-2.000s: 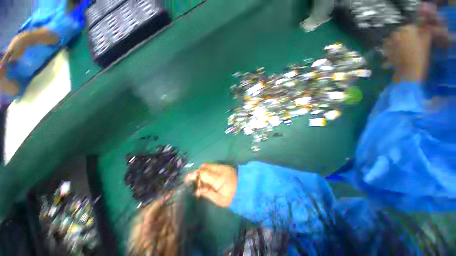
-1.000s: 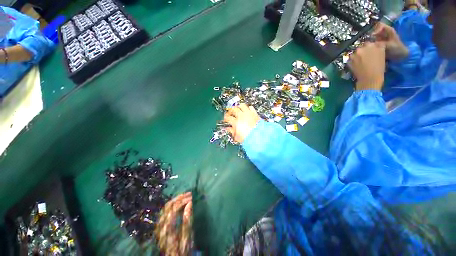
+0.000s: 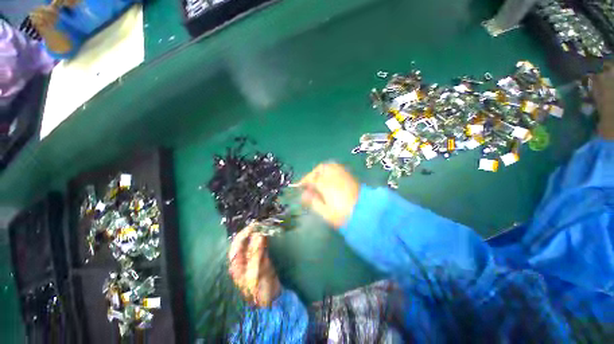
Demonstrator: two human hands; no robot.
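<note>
My left hand (image 3: 250, 265) is at the lower centre, below the black heap. Its fingers hold a small silver-green circuit board assembly (image 3: 270, 226). My right hand (image 3: 331, 193) is just right of the black heap, its thumb and fingertips pinched together at a tiny pale piece (image 3: 296, 185), too small to name. The heap of small black plastic parts (image 3: 249, 186) lies between the tray and my right hand. The heap of circuit board assemblies (image 3: 458, 117), with white and orange tabs, lies at the upper right. Dark hair blurs the lower edge.
A divided black tray (image 3: 173, 248) holds more board assemblies at left. A second black tray (image 3: 33, 242) is far left. A green round piece (image 3: 539, 138) lies by the board heap. A neighbour's blue sleeve (image 3: 582, 201) and hand are at right. Others' trays and a white sheet (image 3: 97, 70) are across.
My right hand has moved from the board heap back to beside the black heap. My left hand now shows a board assembly at its fingertips. The view has shifted, showing more of the left trays.
</note>
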